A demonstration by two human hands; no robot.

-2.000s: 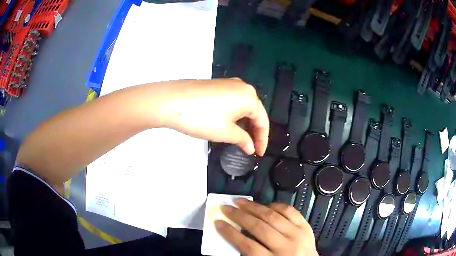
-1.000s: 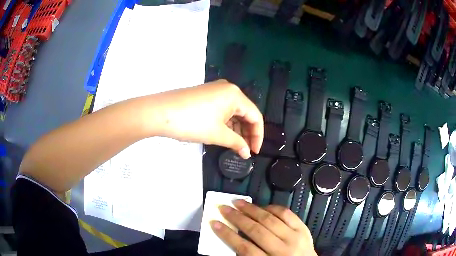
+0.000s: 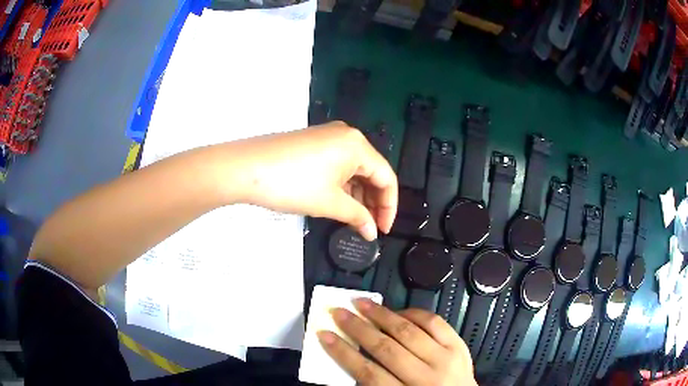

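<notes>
My left hand reaches in from the left, fingers curled and thumb tip at the upper right edge of a round watch face. This face has small pale text. I cannot tell whether the fingertips pinch a film. My right hand lies palm down at the bottom, fingers slightly apart on a white folded pad with a yellowish patch; its thumb is hidden. Several smartwatches with glossy black faces and black straps lie in rows right of the hands. Two faces at the lower right reflect light.
Long white sheets with faint text lie under and beside my left forearm. A blue bin is behind them. Red trays stand at the far left. Black straps hang at the upper right. White scraps lie at the right edge.
The left thumb and fingertips have shifted slightly on the labelled face, whose text now shows more clearly. The right hand stays on the pad. The view has shifted slightly.
</notes>
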